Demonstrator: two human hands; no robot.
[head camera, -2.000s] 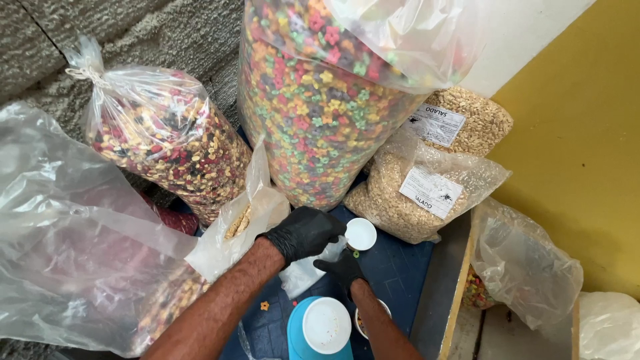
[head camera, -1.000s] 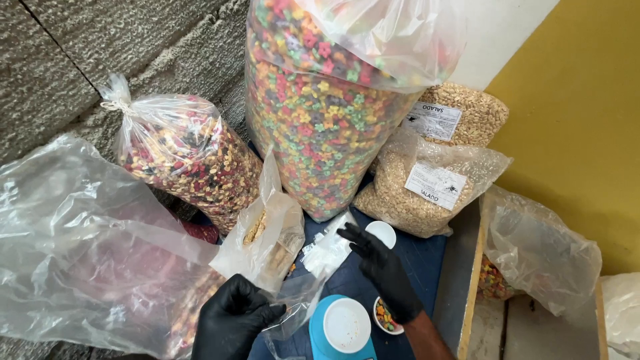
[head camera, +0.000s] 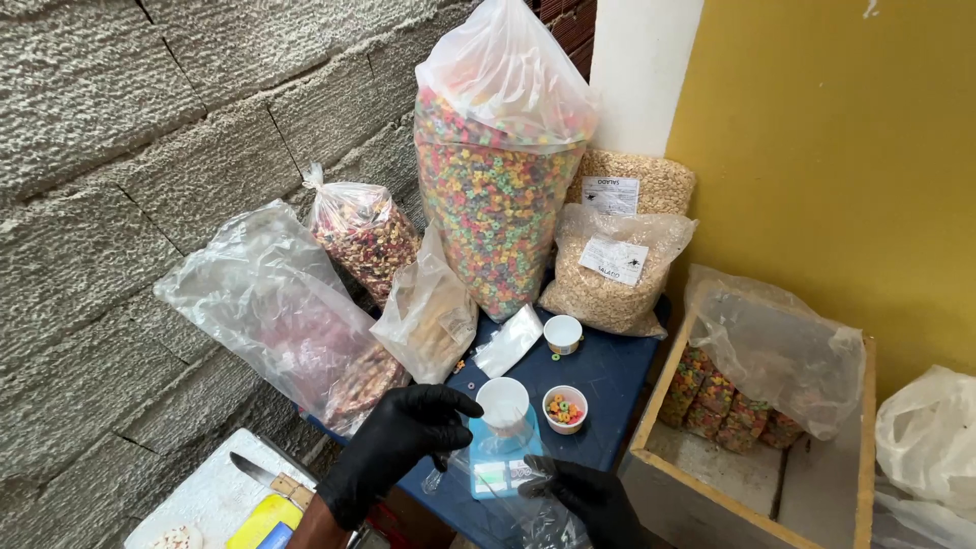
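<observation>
Both my hands wear black gloves. My right hand (head camera: 587, 496) grips a thin clear plastic bag (head camera: 545, 518) below the blue kitchen scale (head camera: 505, 465). My left hand (head camera: 412, 438) is beside the scale with its fingers bent near the bag's upper edge; whether it touches the film is unclear. On the scale stands a white tub (head camera: 503, 402). To its right is a small cup of colourful cereal loops (head camera: 565, 409), and behind that another white cup (head camera: 563, 334). A stack of clear plastic bags (head camera: 509, 340) lies on the blue table (head camera: 610, 374).
A tall sack of coloured cereal (head camera: 496, 198), bags of puffed grain (head camera: 606, 282), a tied bag of mixed snacks (head camera: 366, 244) and an open bag (head camera: 431, 328) stand behind. At right is a wood-edged box (head camera: 648, 457) with filled packets; at lower left, a knife (head camera: 255, 469) on a white surface.
The view has tilted up and widened. My right hand has left the bag stack and now holds the clear bag. My left hand, earlier holding clear film, has its fingers raised beside the scale.
</observation>
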